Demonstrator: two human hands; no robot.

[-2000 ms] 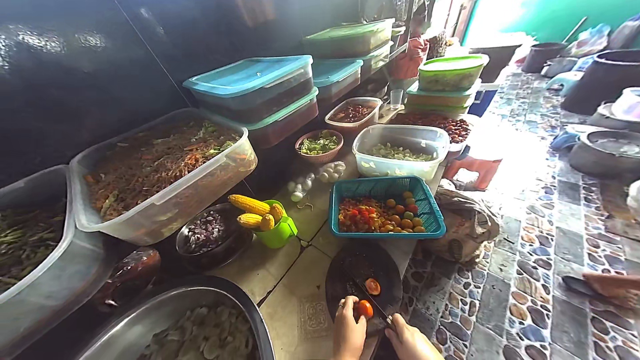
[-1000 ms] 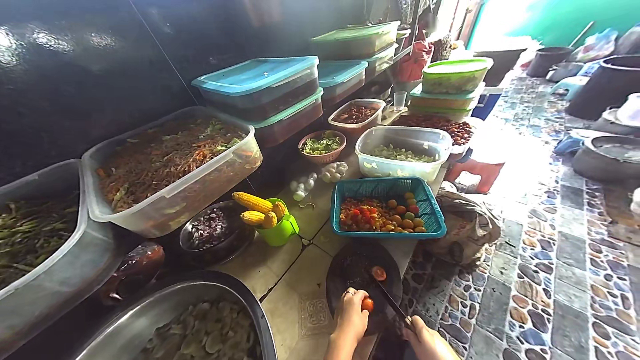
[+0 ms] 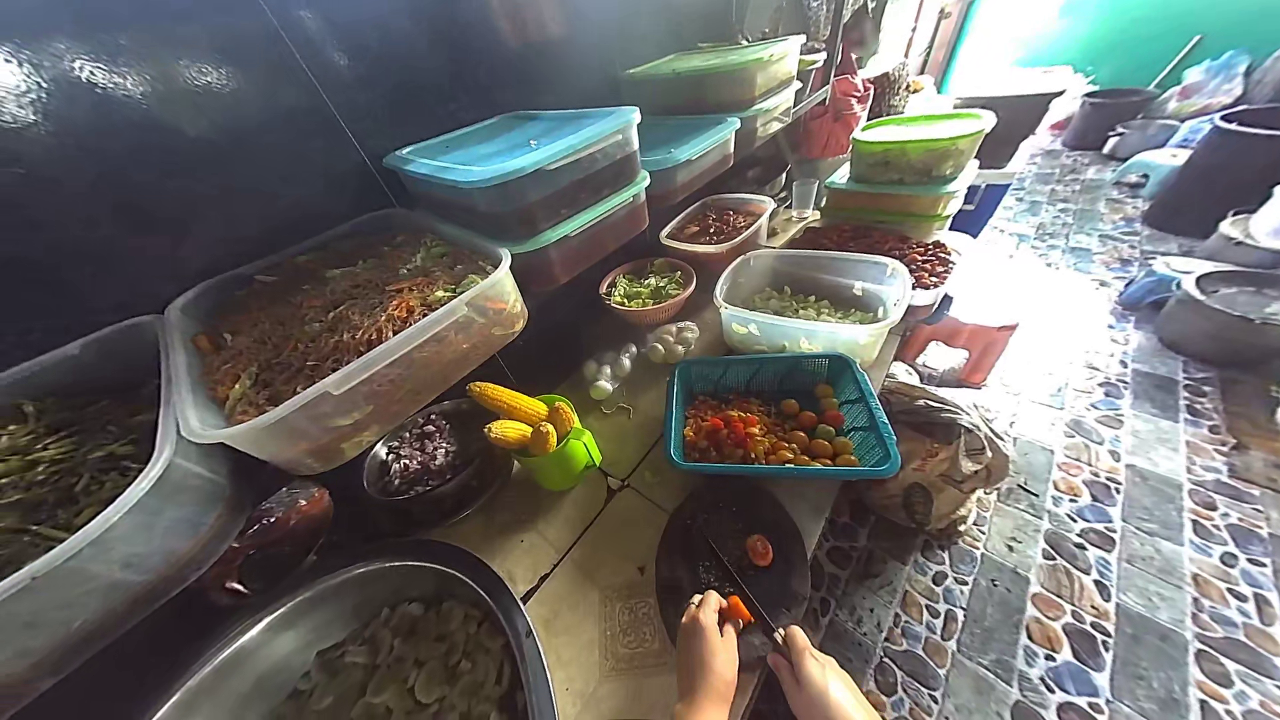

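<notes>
On a dark round cutting board (image 3: 690, 560), my left hand (image 3: 708, 650) pinches a piece of tomato (image 3: 739, 610) between its fingertips. My right hand (image 3: 815, 675) grips the handle of a kitchen knife (image 3: 738, 575), whose thin blade points up and left across the board beside that piece. Another cut tomato piece (image 3: 759, 550) lies on the board, right of the blade. Just beyond the board stands a teal plastic basket (image 3: 680, 462) with chopped red and orange pieces on its left and small whole tomatoes (image 3: 822, 440) on its right.
A metal basin (image 3: 530, 640) of sliced vegetable, a bowl of chopped onion (image 3: 420, 455) and a green cup (image 3: 562, 465) holding corn stand left. Large food tubs (image 3: 400, 375) line the wall. Behind the basket is a clear tub (image 3: 810, 335); right of it, a plastic bag (image 3: 935, 460).
The knife blade now lies over the board, pointing more to the left, close to the tomato piece at my left fingers. My hands stay at the board.
</notes>
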